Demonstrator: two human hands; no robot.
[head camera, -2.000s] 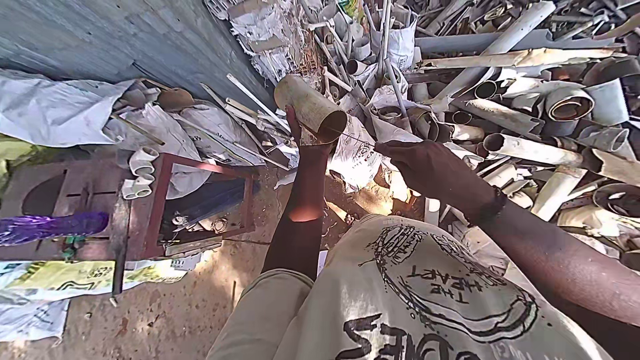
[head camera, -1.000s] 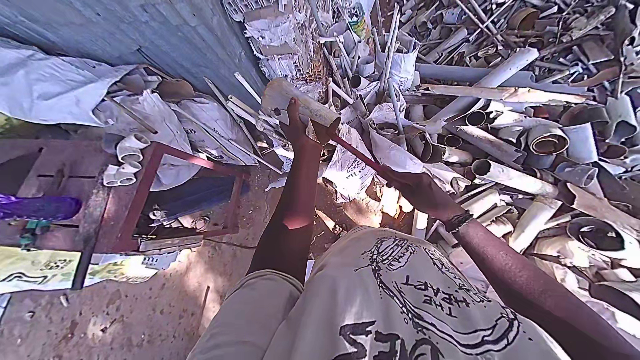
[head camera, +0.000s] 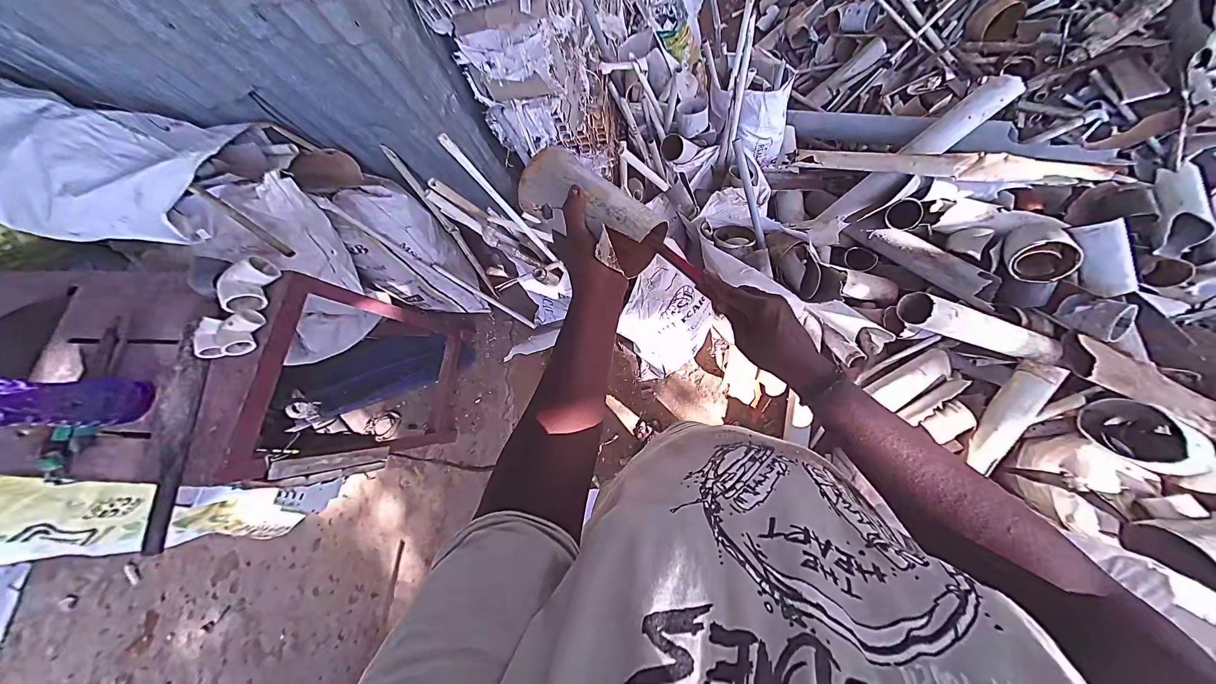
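Note:
Near the top middle of the head view, my left hand (head camera: 586, 249) grips a short length of wide, pale plastic pipe (head camera: 598, 198), thumb along its side. The pipe slants, its notched or cut end towards my right. My right hand (head camera: 755, 318) is closed on the near end of a thin reddish tool (head camera: 682, 263), whose far part reaches the pipe's cut end. Whether this is a blade or a rod cannot be told. The tool's tip is hidden at the pipe.
Scrap pipes (head camera: 983, 328) lie heaped on the right. A corrugated metal wall (head camera: 361, 71) stands upper left, with white sacks (head camera: 100, 161) by it. A reddish-brown frame (head camera: 271, 380) and white pipe elbows (head camera: 242, 285) are at left. A printed sack (head camera: 670, 318) lies beyond my hands.
Two seconds ago the pipe's round open end faced my right hand; now its rim shows a notched or broken edge. The reddish tool still reaches it from my right hand.

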